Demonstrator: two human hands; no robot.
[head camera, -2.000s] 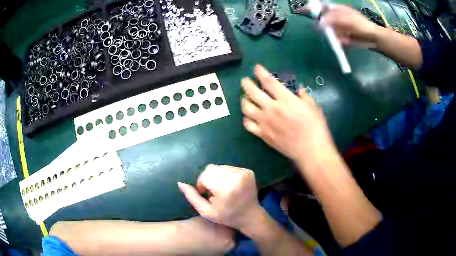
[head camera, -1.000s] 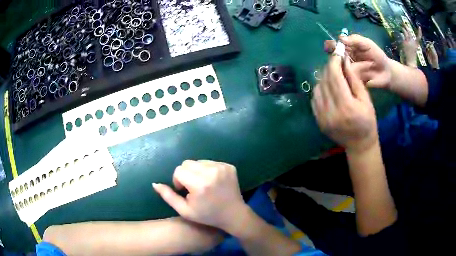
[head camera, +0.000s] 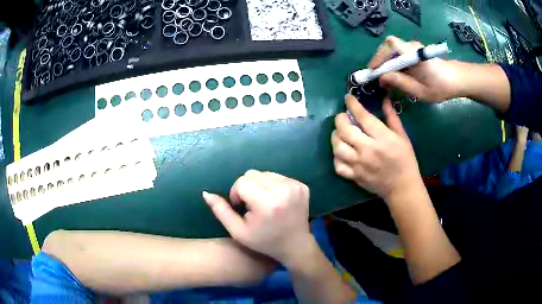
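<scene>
My right hand (head camera: 270, 208) rests low over the green mat (head camera: 190, 160), fingers loosely curled and one digit pointing left; nothing shows in it. My left forearm lies across the bottom, its hand hidden behind my right wrist. A cream sheet with two rows of round holes (head camera: 202, 116) lies in front. A second cream sheet (head camera: 89, 175) lies at left, with narrower-looking holes. At right, another person's hands hold a black camera plate (head camera: 369, 100) and a white pen (head camera: 397, 63), its tip end at the plate's ring openings.
A black parts tray (head camera: 196, 52) stands at the back left, with heaped rings (head camera: 193, 18) and small silvery-white parts (head camera: 285, 21). Black plates (head camera: 362, 12) lie at the top right. Loose rings (head camera: 398, 107) lie by the other person's hand. Yellow tape (head camera: 16, 119) runs down the left.
The view has shifted. The other person's hands have moved from handling the pen beside the plate to holding the plate with the pen against it. My right hand keeps its curled pose.
</scene>
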